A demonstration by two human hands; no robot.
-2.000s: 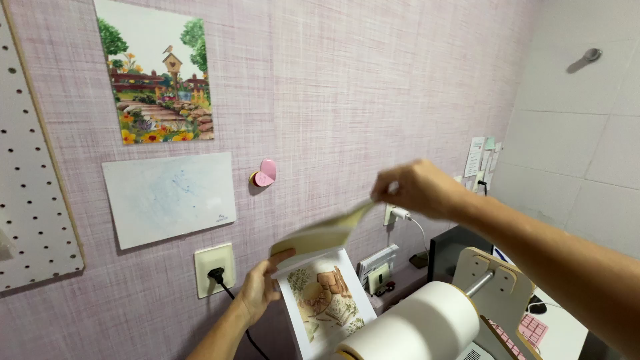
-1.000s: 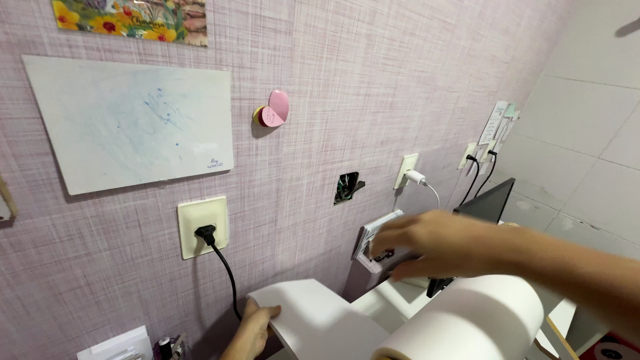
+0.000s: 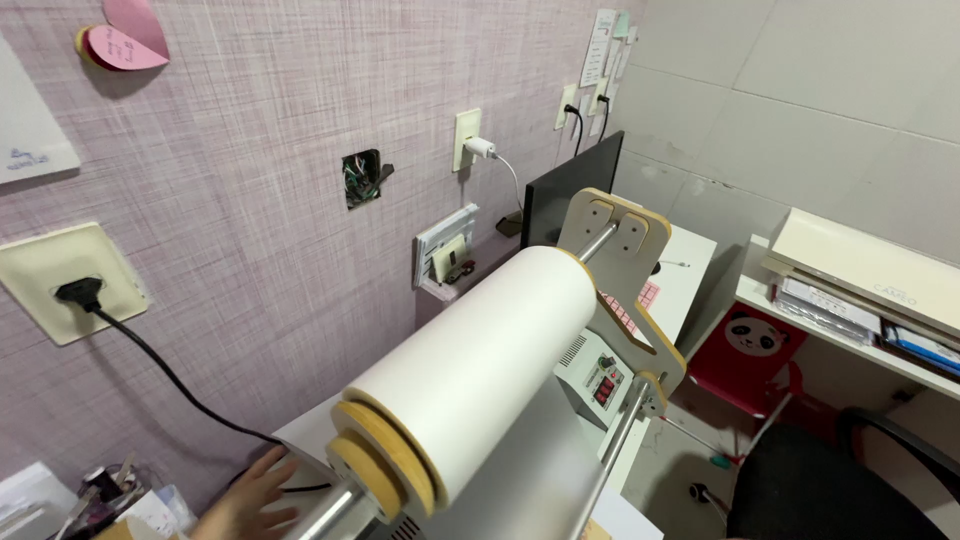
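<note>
My left hand (image 3: 251,499) is at the bottom left, fingers spread, beside the near end of a large white roll (image 3: 480,367). White sheets (image 3: 304,435) lie partly behind that roll, close to my fingertips; whether I touch them is unclear. The roll sits on a metal rod in a wooden stand (image 3: 622,247). Below it a translucent film (image 3: 525,465) slopes down toward a metal bar (image 3: 615,457). A grey machine with a red display (image 3: 596,379) stands under the roll. My right hand is out of the frame.
A black cable runs from the wall outlet (image 3: 75,281) past my left hand. Behind the stand are a monitor (image 3: 574,184) and a pink keyboard (image 3: 630,307). An open wall box (image 3: 362,178) shows wires. A black chair (image 3: 795,487) is at the lower right.
My right hand has left the view. My left hand, earlier at the white sheet's edge, now has its fingers spread. The view has shifted toward the roll and the room's right side.
</note>
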